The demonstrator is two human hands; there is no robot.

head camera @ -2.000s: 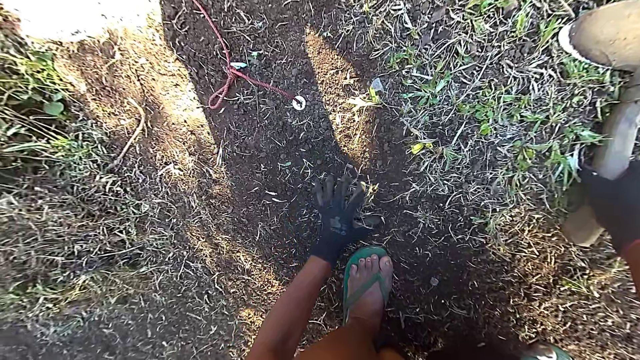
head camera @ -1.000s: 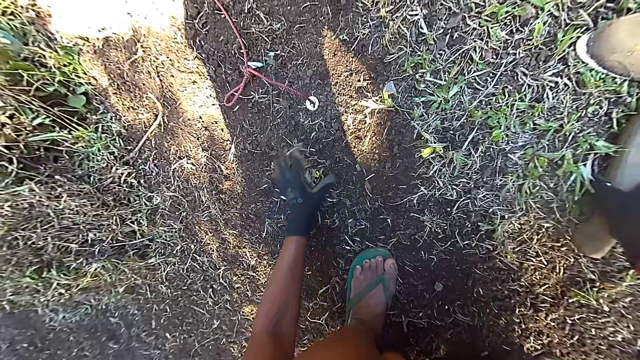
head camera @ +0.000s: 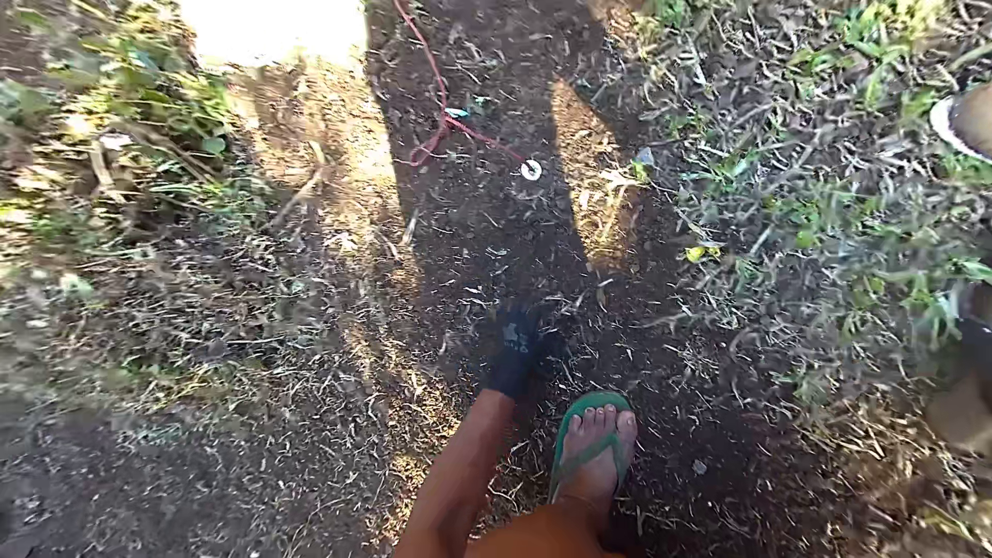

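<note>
My left hand (head camera: 521, 345), in a dark work glove with pale marks on its back, is low over the dark soil, just up and left of my foot in a green flip-flop (head camera: 593, 446). Its fingers are blurred against the ground, and I cannot tell whether anything is between them. Farther up lies a red cord (head camera: 435, 66) with a loop and a small white ring (head camera: 531, 170) at its end. At the right edge a dark, blurred patch, seemingly my gloved right hand (head camera: 978, 329), is cut off by the frame, so its fingers and any hold are hidden.
Dry clippings litter the soil. Grass and weeds (head camera: 821, 217) grow on the right, with a small yellow thing (head camera: 701, 253) near them. A brown shoe tip (head camera: 969, 122) shows at the right edge. Leafy plants (head camera: 139, 101) stand at the upper left.
My left hand has swept over the soil, moving left and then back right toward the flip-flop. The dark glove at the right edge shows less than before.
</note>
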